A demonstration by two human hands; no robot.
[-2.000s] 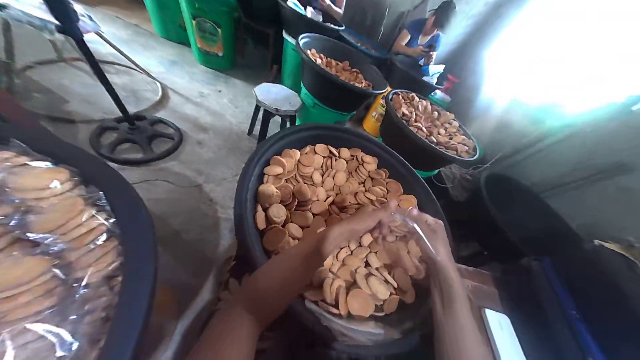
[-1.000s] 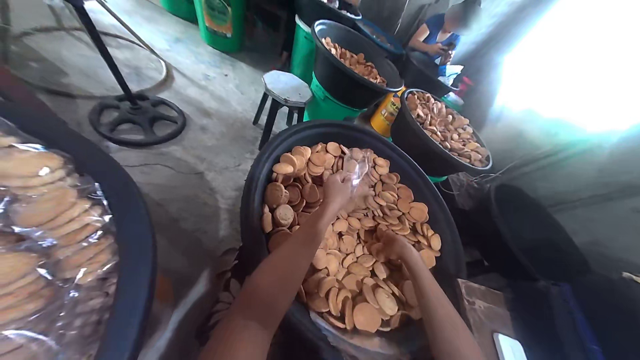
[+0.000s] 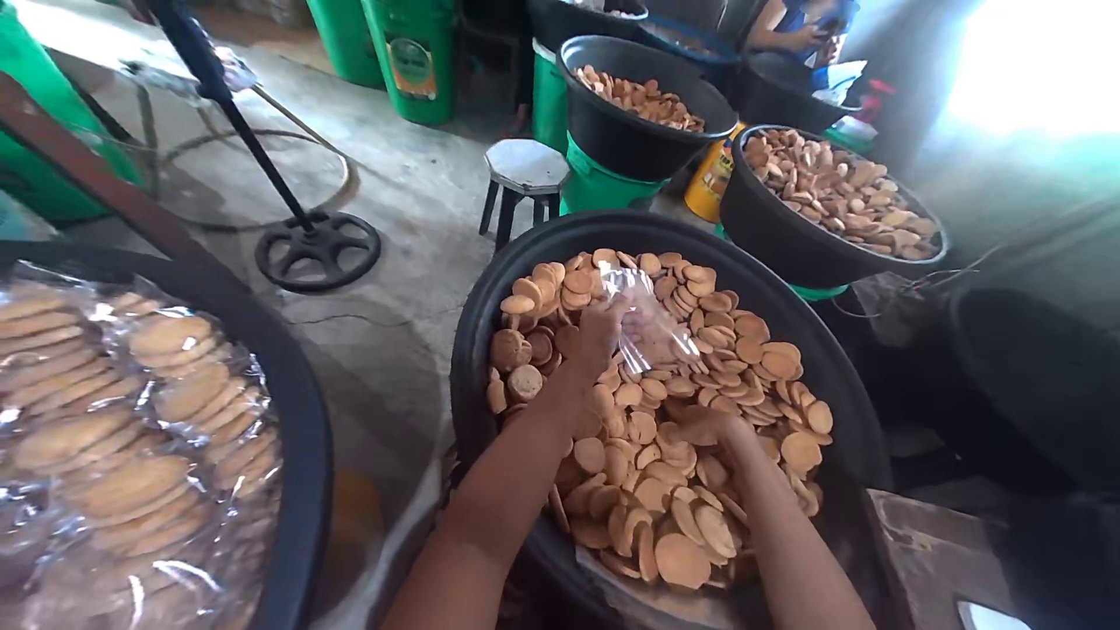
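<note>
Round flat brown biscuits (image 3: 682,558) fill a large black plastic tub (image 3: 840,411) in front of me. Over the middle of the pile, my left hand (image 3: 604,328) grips a clear plastic bag (image 3: 649,324), which looks empty and lies slanting to the right. Lower down, my right hand (image 3: 704,427) reaches in among the biscuits; its fingertips are partly hidden, and whether it holds any cannot be told.
At the left stands a black tub (image 3: 302,420) of bagged biscuits (image 3: 131,481). Beyond are a stool (image 3: 527,166), a black wheel-shaped stand base (image 3: 318,251), a yellow container (image 3: 710,179) and more biscuit tubs (image 3: 652,144) (image 3: 752,219). Another person (image 3: 801,35) is at the back.
Two seconds ago both hands were close together at the plastic bag. They have since parted, the left staying with the bag and the right going down to the biscuits.
</note>
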